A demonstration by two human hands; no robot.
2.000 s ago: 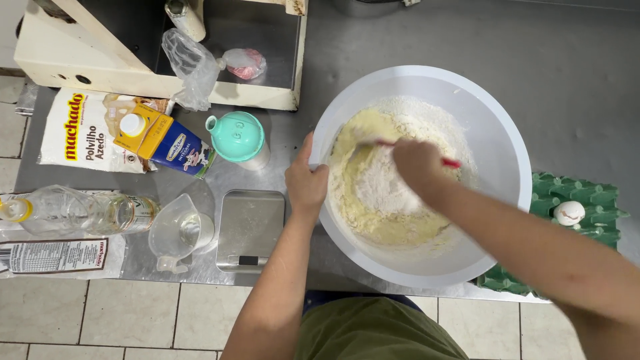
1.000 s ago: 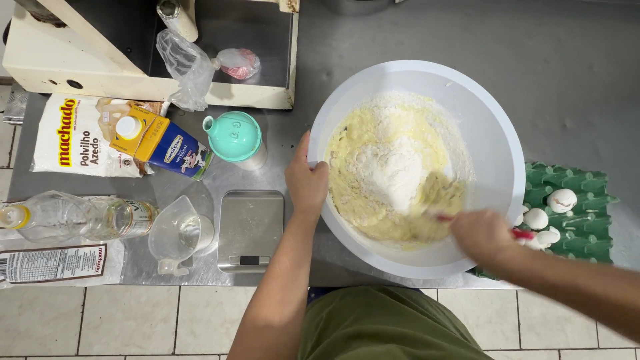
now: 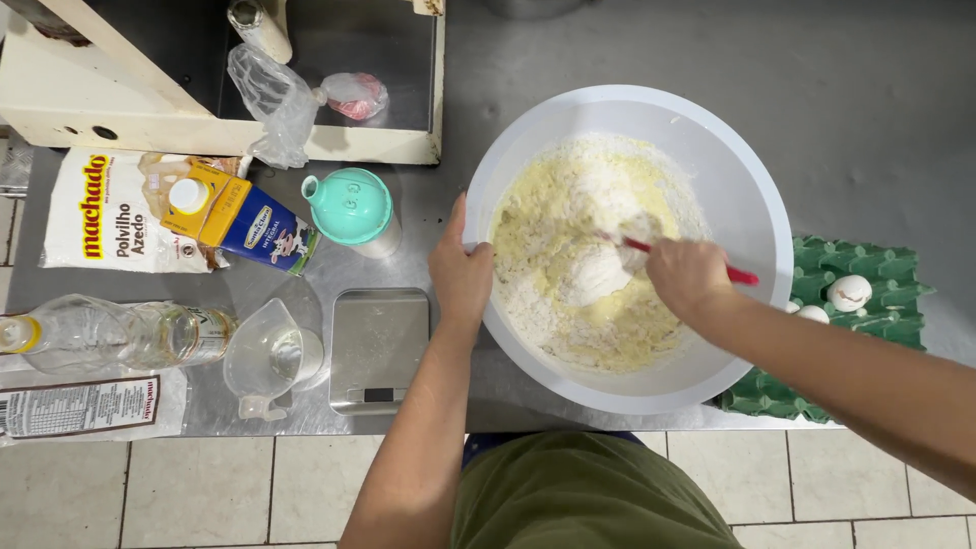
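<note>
A large white plastic bowl (image 3: pixel 732 168) sits on the steel worktop, holding a yellowish, lumpy dough mixture (image 3: pixel 534 198) with mounds of white flour or starch (image 3: pixel 598 274) on it. At the bowl's left rim, my left hand (image 3: pixel 461 267) grips the edge, thumb at the rim. My right hand (image 3: pixel 690 278) is over the bowl's right half, closed around the red handle of a utensil (image 3: pixel 742 276). The utensil's head is blurred and partly sunk in the mixture, so its kind cannot be told.
Left of the bowl are a digital kitchen scale (image 3: pixel 379 343), a teal-lidded shaker (image 3: pixel 353 210), a clear measuring jug (image 3: pixel 267 354), a milk carton (image 3: pixel 248 221), a starch bag (image 3: pixel 114 213) and a plastic bottle (image 3: pixel 130 333). A green egg tray (image 3: pixel 877 263) with eggshells (image 3: pixel 849 293) touches the right side.
My right hand, holding the red-handled utensil, has moved up and left within the bowl since one second ago. The white mound looks more broken up. My left hand stays on the rim.
</note>
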